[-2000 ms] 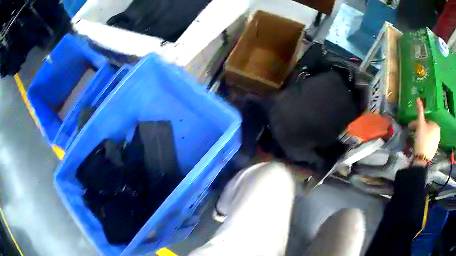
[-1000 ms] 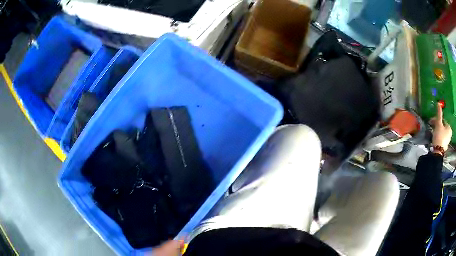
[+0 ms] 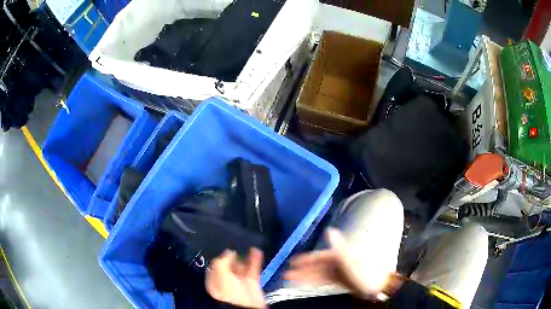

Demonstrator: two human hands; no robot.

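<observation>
Black fabric pieces [image 3: 252, 199] lie in the large blue crate [image 3: 296, 163], one with a silvery zipper line. My left hand [image 3: 235, 280] is blurred, fingers bent, at the crate's near rim against a blurred black piece [image 3: 208, 232]. Whether it grips that piece cannot be told. My right hand [image 3: 329, 265] is blurred and open, fingers spread, between the crate's near edge and my knee, with nothing seen in it.
Green machine [image 3: 530, 102] at right, its red switch lit, with an orange-red guard [image 3: 484, 170] below. Brown carton [image 3: 341, 81], white bin [image 3: 151, 81] with black fabric, smaller blue crate [image 3: 90, 136] at left, and a large black bag [image 3: 417, 145] beyond my knees.
My right hand has left the green machine's controls and come to the crate's near side. My left hand has moved from the crate's rim in over the black pieces, which have shifted.
</observation>
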